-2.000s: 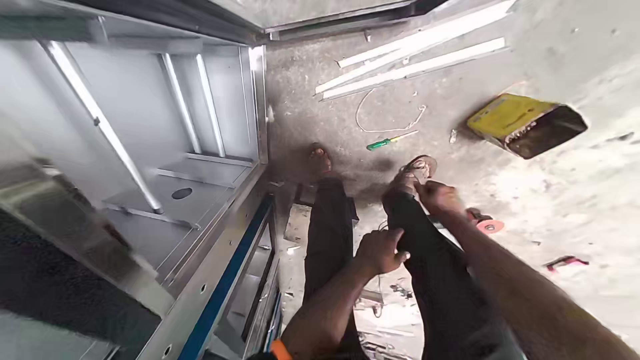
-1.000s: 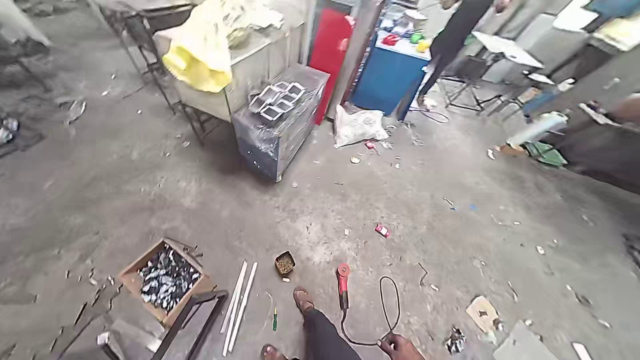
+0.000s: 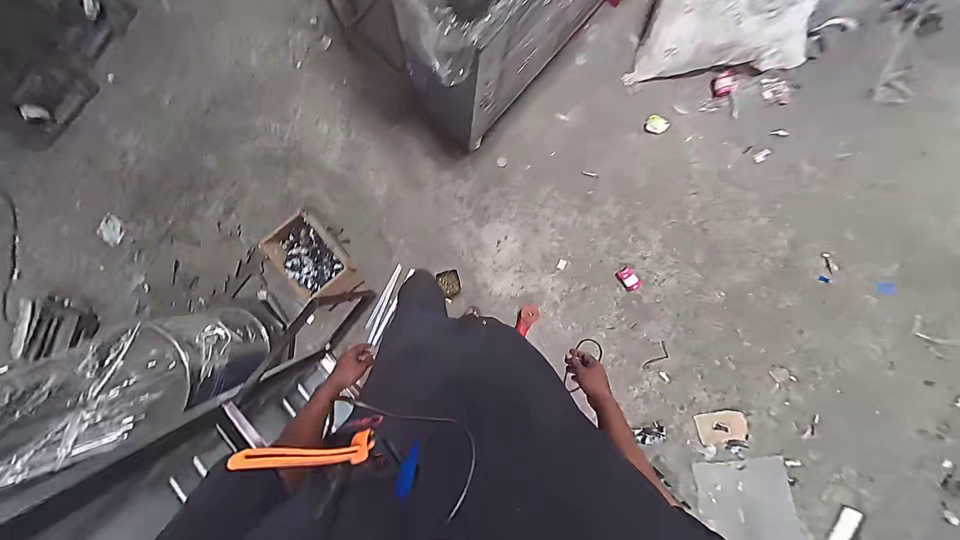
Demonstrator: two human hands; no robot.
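Observation:
My left hand (image 3: pixel 352 366) is low on the left, over a metal frame (image 3: pixel 247 424) and close to pale metal strips (image 3: pixel 384 307) on the floor; whether it holds anything cannot be made out. On the right, my right hand (image 3: pixel 586 369) has bent fingers at a dark looped cable (image 3: pixel 592 344), which seems to be pinched in them. Just beyond my dark clothing, a red angle grinder (image 3: pixel 527 318) lies on the floor, its body partly hidden. An orange strap (image 3: pixel 300 456) and a thin cord (image 3: pixel 405 415) show across my front.
A cardboard box of small metal pieces (image 3: pixel 311 259) sits at left, and a small open tin (image 3: pixel 448 283) ahead. Farther off stand a grey cabinet (image 3: pixel 480 90) and a white sack (image 3: pixel 720 37). A red packet (image 3: pixel 628 279), cardboard (image 3: pixel 721 427) and a grey sheet (image 3: pixel 746 495) lie at right.
The view has swung widely from the metal frame to the open floor. My left hand, out of view one second ago, is visible again at the left. My right hand remains at the cable.

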